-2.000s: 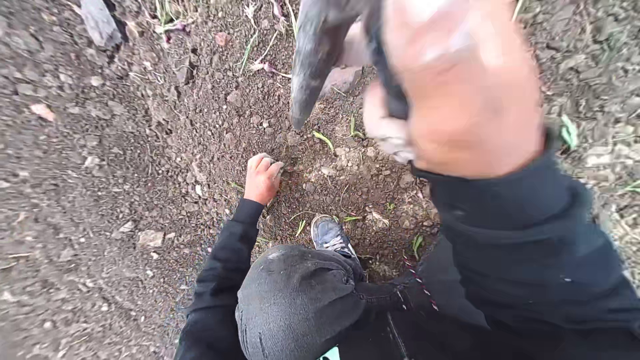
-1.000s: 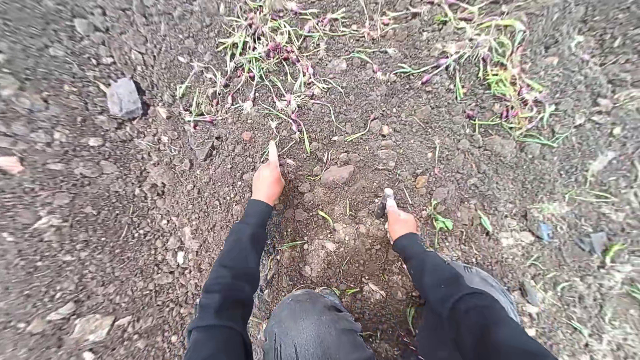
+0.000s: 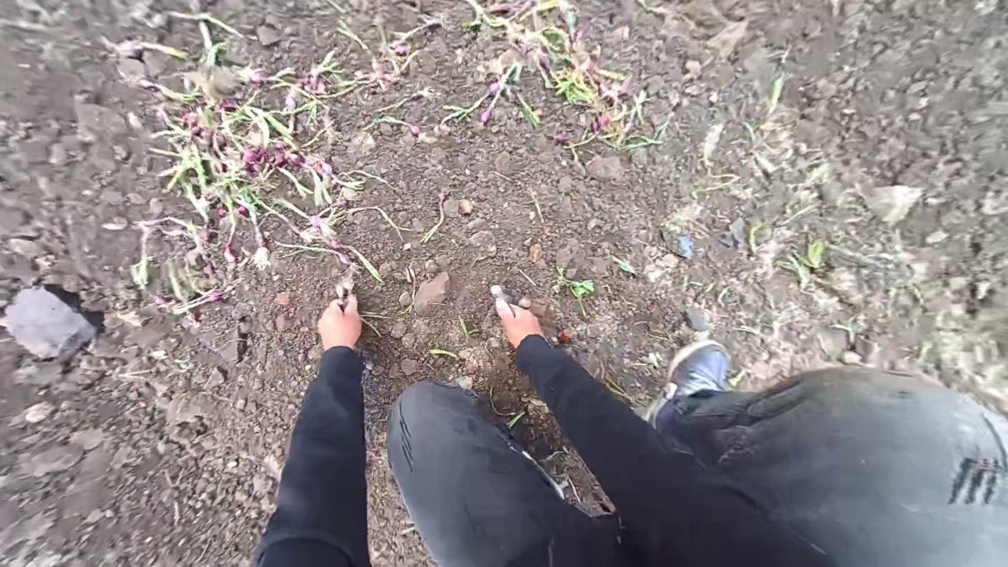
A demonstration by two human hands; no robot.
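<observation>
My left hand is low over the soil, its fingertips at the lower edge of a loose spread of small purple onions with green tops. Something small and dark shows at those fingertips, too unclear to name. To the right, my right hand rests near the ground with a pale-tipped thumb or finger pointing forward; whether it grips anything is unclear. Between the two hands lies a brownish stone. A second group of onions is scattered farther forward. The undersides of both hands are hidden.
A large grey rock sits at the far left. My bent knee is just behind the hands, and my shoe is on the ground to the right. A small leafy green plant grows right of my right hand.
Two seconds ago my right hand was raised close to the camera with a dark tool; it is now low by the soil. My left hand was pointing forward one second ago and is now more curled.
</observation>
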